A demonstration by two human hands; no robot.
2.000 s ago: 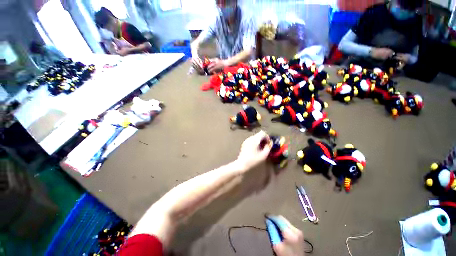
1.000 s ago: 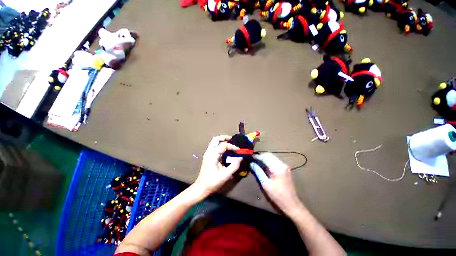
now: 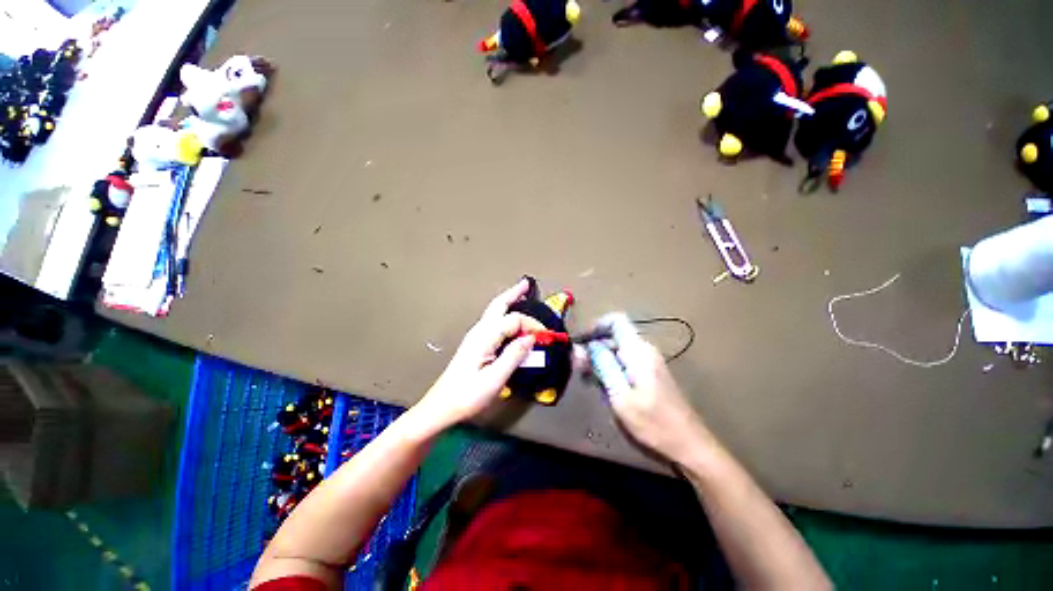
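Note:
A small black plush penguin (image 3: 552, 375) with a red neck band, a white tab and yellow feet is held at the table's near edge, its beak pointing away from me. My left hand (image 3: 483, 358) grips it from the left, fingers on the red band. My right hand (image 3: 629, 375), with pale blue coverings on its fingers, is pinched close to the band at the penguin's right side. A dark thread (image 3: 681, 327) loops out to the right beyond my right hand. A needle cannot be made out; the fingertips are blurred.
Thread snips (image 3: 727, 242) lie beyond my right hand. More penguins (image 3: 756, 104) lie at the back. A white thread cone (image 3: 1016, 268) is at right. Papers with pens (image 3: 156, 248) and a grey-white plush animal (image 3: 219, 104) are at left. A blue crate (image 3: 219, 462) holding penguins stands lower left.
My left hand first reached to a penguin farther up the table, then brought it to the near edge. The penguin has since turned so its white tab shows. My right hand stays at its right side.

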